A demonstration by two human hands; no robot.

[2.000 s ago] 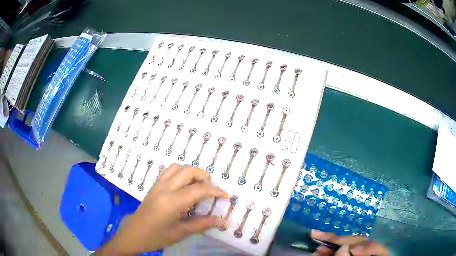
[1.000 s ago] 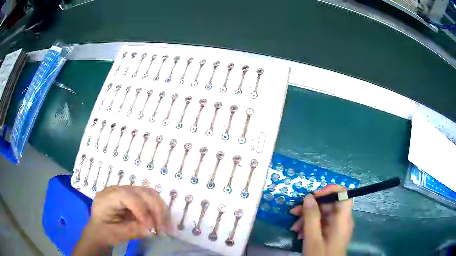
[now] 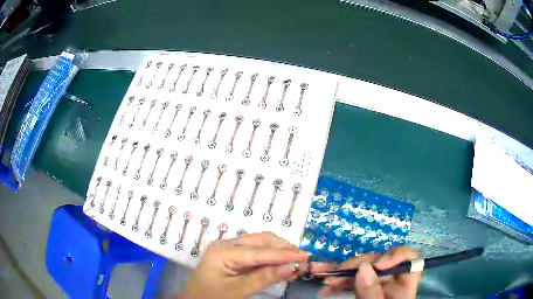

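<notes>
The white holding board (image 3: 219,146) carries four rows of strip parts. My left hand (image 3: 251,266) is over the board's lower right corner, thumb and forefinger pinched on a small strip part (image 3: 301,270), mostly hidden. My right hand (image 3: 380,274) holds black tweezers (image 3: 403,268) with a pale band like a pen. Their tip meets the small part at my left fingertips; the exact contact is too small to tell. The blue carrier sheet (image 3: 362,219), dotted with round pieces, lies right of the board, its lower edge partly behind my right hand.
A bagged blue pack (image 3: 44,114) and stacked boards (image 3: 11,87) lie at left. White paper (image 3: 505,175) lies over another blue pack (image 3: 502,217) at right. A pale rail (image 3: 403,113) borders the green belt (image 3: 245,29). A blue stool (image 3: 76,251) stands lower left.
My left hand has moved right, from the board's bottom row to the tweezers' tip, uncovering some strip parts. My right hand with the tweezers has moved slightly down from beside the blue sheet's dots.
</notes>
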